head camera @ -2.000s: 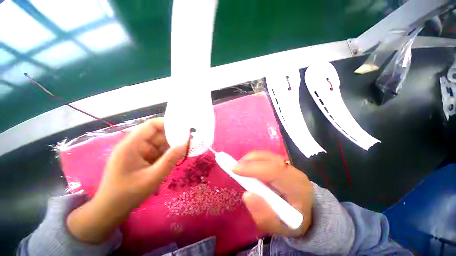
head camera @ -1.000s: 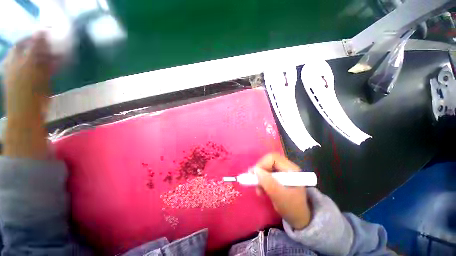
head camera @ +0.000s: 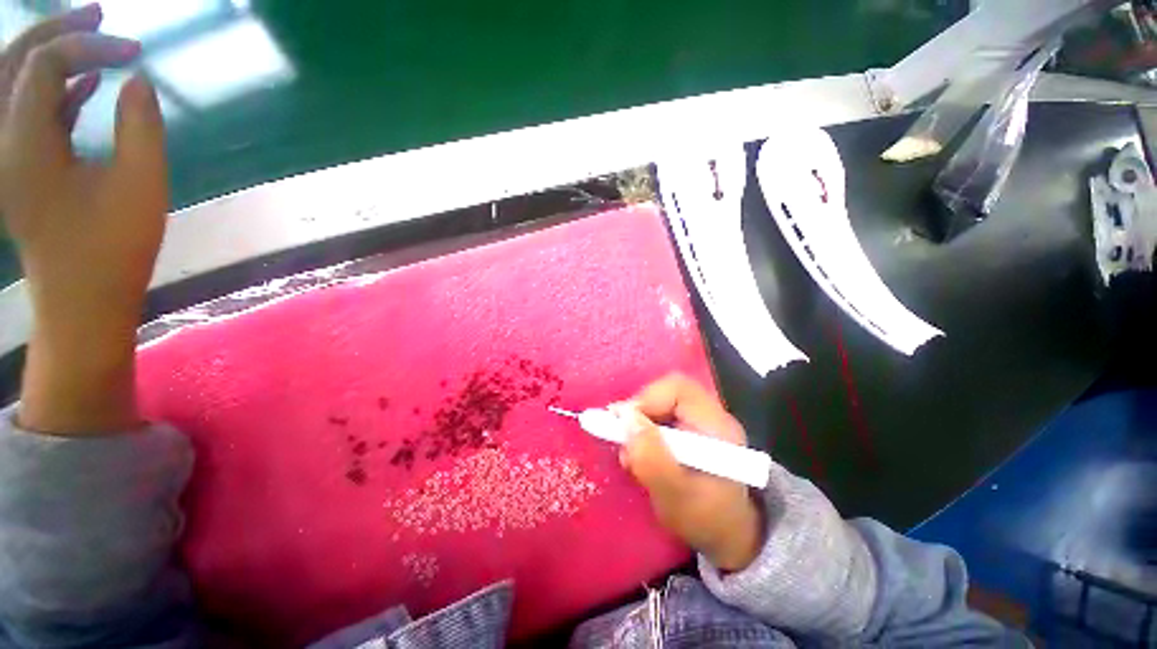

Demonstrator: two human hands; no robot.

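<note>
My right hand [head camera: 692,469] holds a white pen-shaped tool [head camera: 698,453], its thin tip over the pink pad [head camera: 279,393], just right of a scatter of tiny dark parts [head camera: 476,408]. A heap of tiny pale parts [head camera: 489,492] lies nearer me. My left hand [head camera: 86,171] is raised at the upper left over the green belt, fingers apart, with nothing visible in it; its edge is cut off by the frame.
Two white slotted housings [head camera: 844,260] lie on the black bench [head camera: 1002,342] right of the pad. A pale rail [head camera: 419,165] borders the green conveyor belt [head camera: 508,64]. A clear plastic bag [head camera: 990,152] hangs at the upper right. A metal bracket [head camera: 1120,222] is at the right edge.
The white housing over the pad has left my left hand and is out of view. That hand moved up-left and opened. My right hand moved the tool from the housing to beside the dark parts.
</note>
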